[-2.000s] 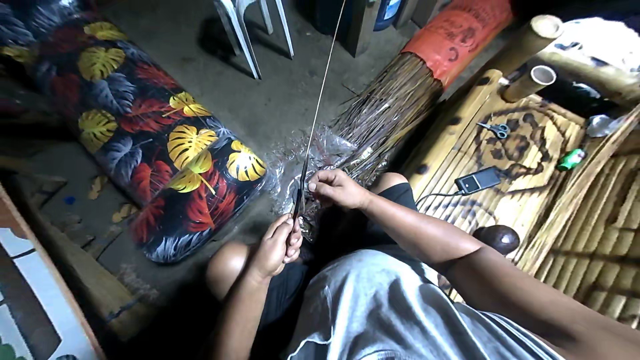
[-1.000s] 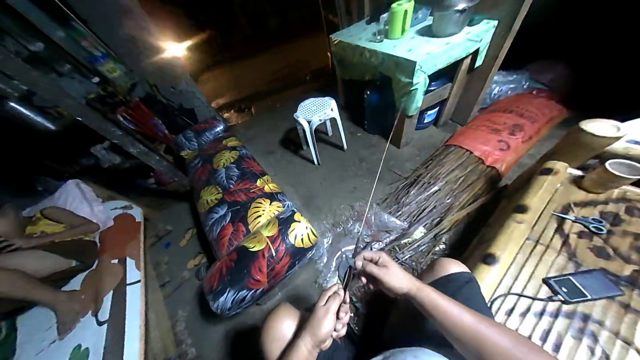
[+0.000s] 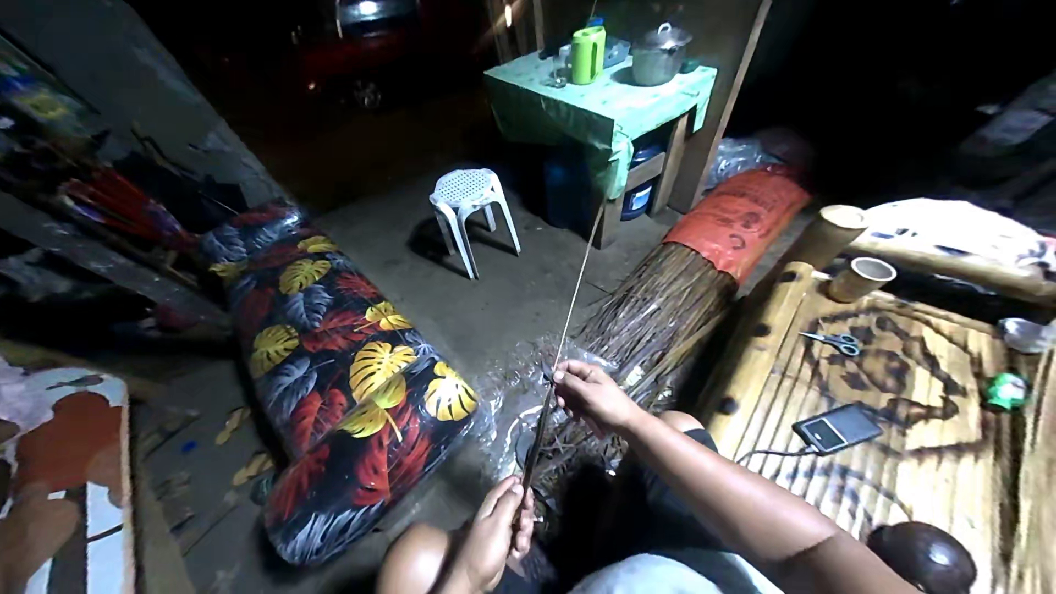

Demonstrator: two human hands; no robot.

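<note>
My left hand is closed around the lower end of a thin dark bundle of sticks or strips, held upright between my knees. Higher up, my right hand pinches the top of this bundle with thumb and fingers. From there a thin, pale strand runs up and away toward the table; whether it is string or a strip I cannot tell. A small dark object at my right fingertips is too small to name. Beyond my hands lies a large bundle of thin brown sticks, its far part wrapped in an orange sack.
Clear plastic wrap lies by the sticks. At left is a long leaf-patterned cushion; ahead, a white plastic stool and a cloth-covered table. Scissors and a corded device rest on the bamboo surface at right. Part of a person shows at left.
The view has tilted up, bringing the table and stool into sight. My hands have moved farther apart along the thin bundle than they were one second ago.
</note>
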